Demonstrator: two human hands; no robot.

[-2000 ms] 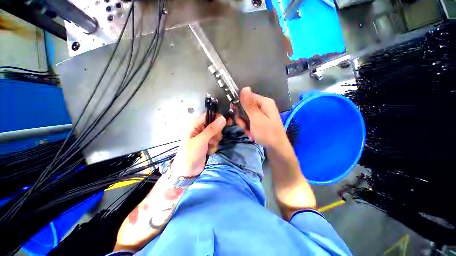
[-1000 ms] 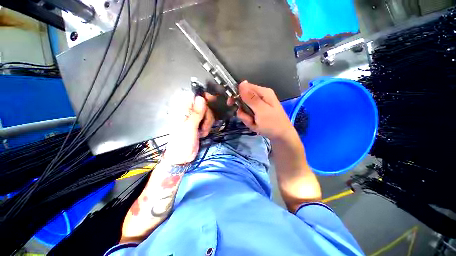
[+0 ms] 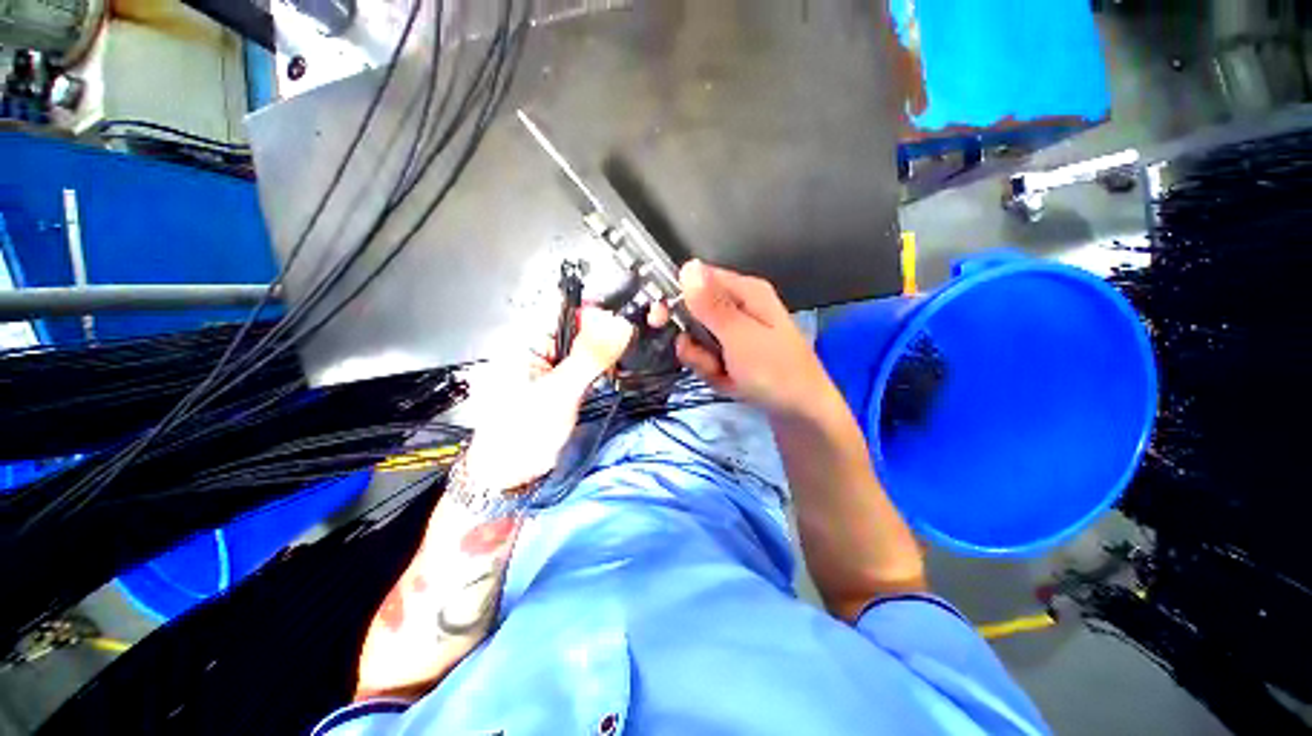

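Note:
My right hand (image 3: pixel 741 334) grips the near end of a silver loading bar (image 3: pixel 583 187), which slants up and to the left above the work plate (image 3: pixel 777 158). Small blocks show along the bar's left edge. My left hand (image 3: pixel 583 360) is closed on a few black cables (image 3: pixel 568 309), whose small connector tips point up, left of the bar. The left fingers are close to the bar's near end. Dark cable parts lie between both hands; whether the fingers touch the bar there is too blurred to tell.
Loose black cables (image 3: pixel 389 216) arch over the plate's left part. A blue scrap bucket (image 3: pixel 1029 410) with dark bits stands at the right. Dense black cable bundles hang at the far right (image 3: pixel 1237 345) and lower left. A grey rail (image 3: pixel 137 299) is at left, a blue machine part (image 3: pixel 1007 65) at upper right.
The view has shifted, so plate and bucket sit differently in the picture. The bar now appears narrower, turned more edge-on, and its shadow lies apart from it on the plate. Both hands keep their hold.

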